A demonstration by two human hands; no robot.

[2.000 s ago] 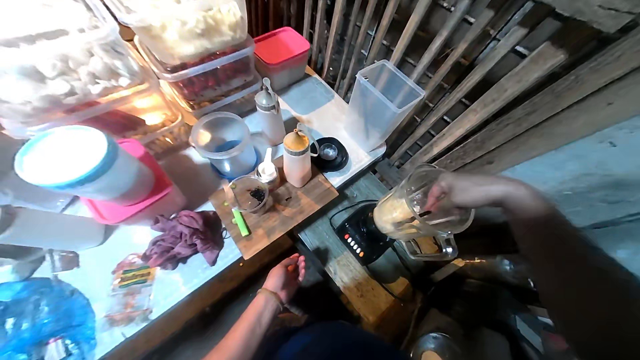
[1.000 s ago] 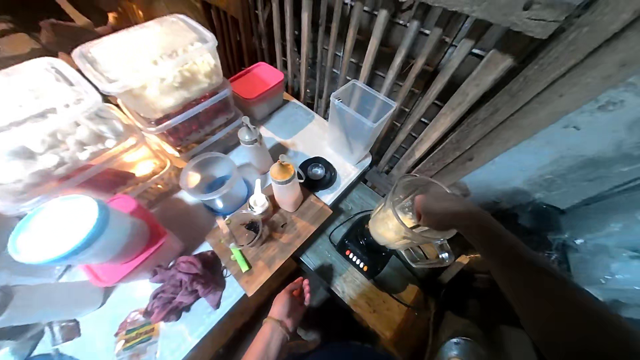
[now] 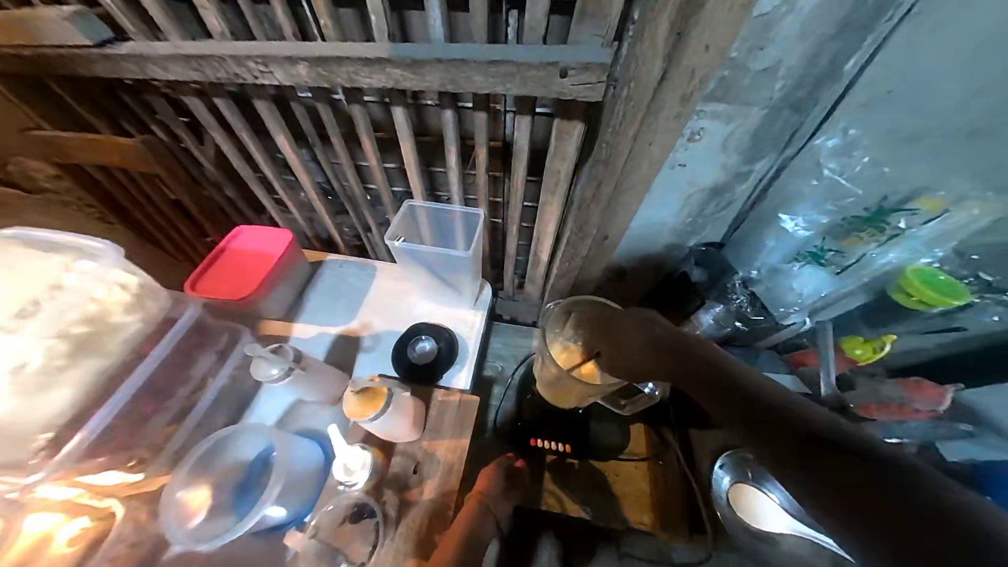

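Observation:
My right hand [image 3: 618,342] reaches into the mouth of a clear blender jar [image 3: 575,386] that holds a pale yellow-orange mixture. A thin dark utensil end shows below its fingers, but the grip is too dark to make out fully. The jar stands on a black blender base [image 3: 563,433] with a row of lit buttons. My left hand [image 3: 502,476], fingers loosely curled and nothing seen in it, hovers left of the base, beside a wooden board [image 3: 441,461]. A black blender lid [image 3: 425,353] lies on the white tabletop.
Squeeze bottles [image 3: 398,413], a blue-tinted tub [image 3: 244,484] and a small clear cup [image 3: 346,528] stand to the left. Behind are a clear tall container [image 3: 438,248] and a red-lidded box [image 3: 248,264]. A metal bowl with a white spoon [image 3: 760,504] sits at lower right, near a cord.
The view has swung up and to the right. My right hand stays at the jar's mouth, and the jar, tilted two seconds ago, now stands more upright in view.

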